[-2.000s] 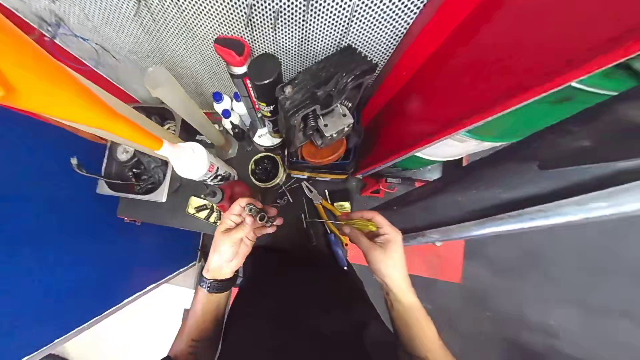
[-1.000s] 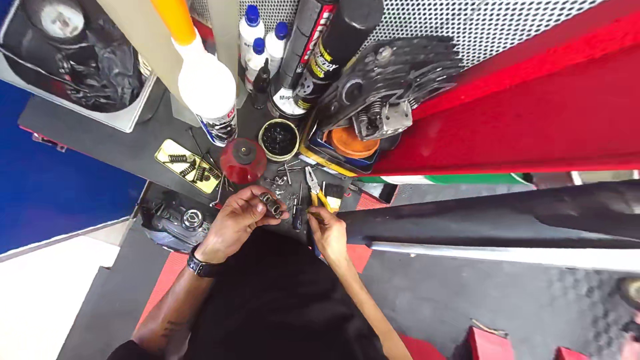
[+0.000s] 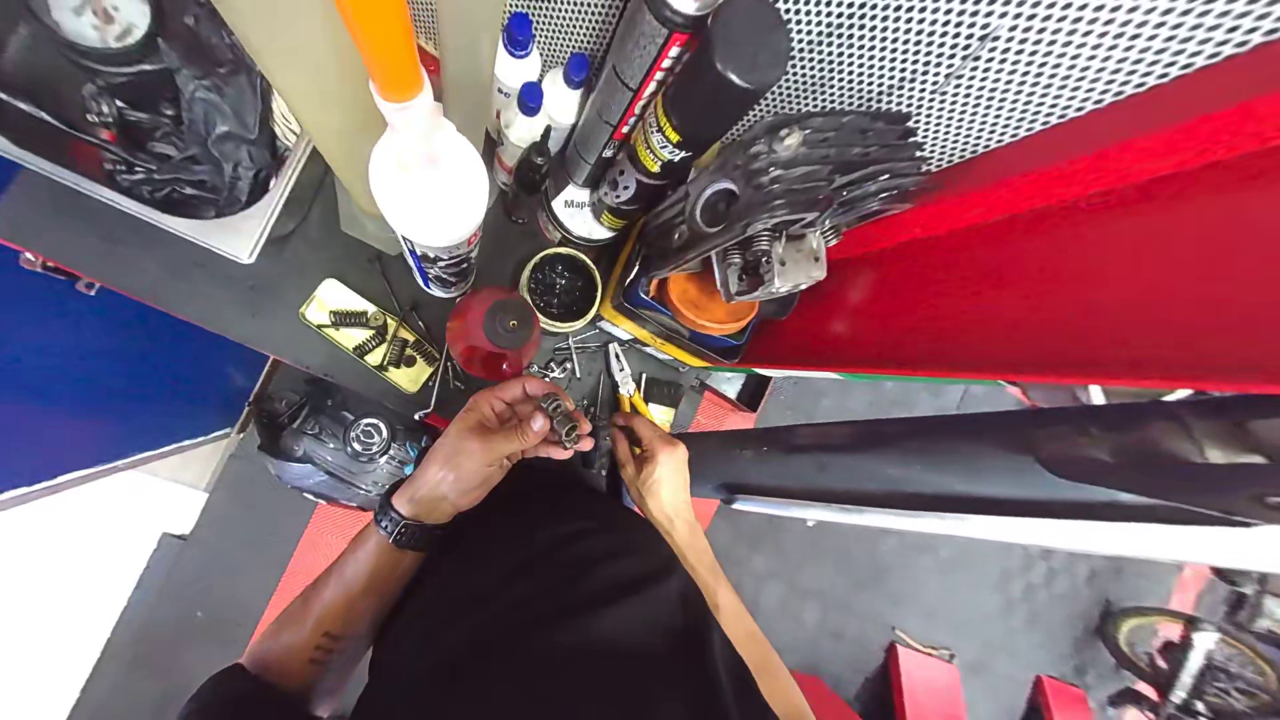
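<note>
My left hand (image 3: pixel 495 435), with a dark watch at the wrist, holds a small metal part (image 3: pixel 560 420) with round openings between thumb and fingers. My right hand (image 3: pixel 650 462) is at the bench edge, over the yellow handles of the pliers (image 3: pixel 622 375); its fingertips are partly hidden, so I cannot tell whether it grips anything. Small metal parts (image 3: pixel 550 370) lie between the hands, beside a red bottle (image 3: pixel 492 335). Behind them stands an open tub of dark grease (image 3: pixel 561 289). Left of the bottle, a yellow tray (image 3: pixel 370 335) holds several coil springs.
An engine cylinder head (image 3: pixel 780 200) rests on boxes at the back right. Spray cans (image 3: pixel 690 90), blue-capped bottles (image 3: pixel 520 65) and a white bottle (image 3: pixel 430 180) stand behind. A metal basin (image 3: pixel 260 215) is at the left. A long dark padded bar (image 3: pixel 900 455) extends right.
My right hand has moved to the pliers' handles; two seconds ago it held a yellow-handled tool. My left hand keeps the metal part. The view has shifted closer to the bench.
</note>
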